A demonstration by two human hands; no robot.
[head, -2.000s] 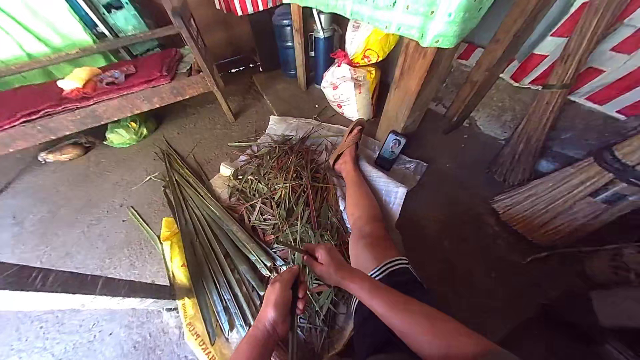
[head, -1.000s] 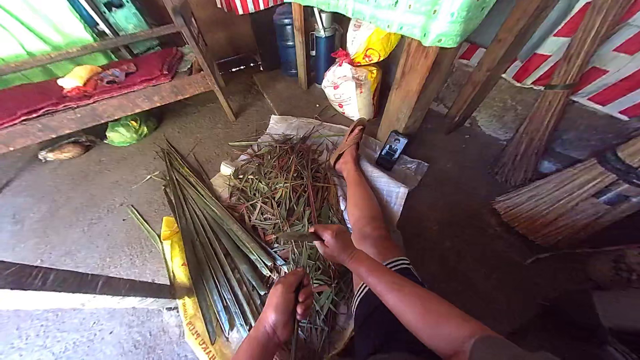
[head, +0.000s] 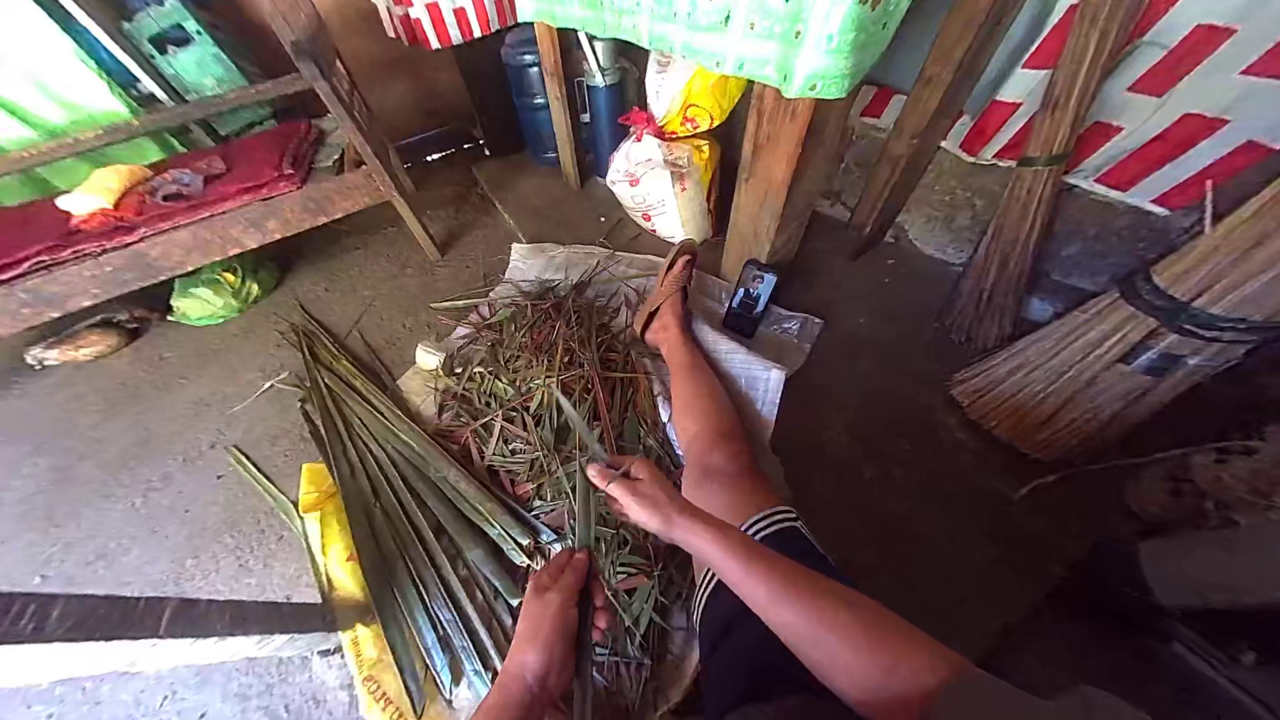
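Note:
My left hand [head: 560, 610] is closed round a long green palm leaflet [head: 585, 510] that points away from me. My right hand [head: 635, 490] grips a knife [head: 577, 420]; its thin blade points up and left, beside the leaflet's far part. Its handle is hidden in my fingers. A heap of leaf strips and trimmings [head: 540, 400] lies beyond both hands. To the left, long palm leaflets [head: 390, 500] lie fanned out in a bundle, their near ends partly over a yellow sack [head: 345, 570].
My outstretched leg [head: 715, 440] lies right of the heap on a white woven sack [head: 750, 390]. A phone [head: 750, 298] leans near my sandaled foot. Stick brooms [head: 1110, 370] stand at the right, a wooden bench [head: 200, 235] at the left. Tied plastic bags [head: 660, 185] sit beside a wooden table leg [head: 765, 180].
The knife blade, pointing left across the heap a second ago, now points up and left. A leaflet now stands out well beyond my left hand.

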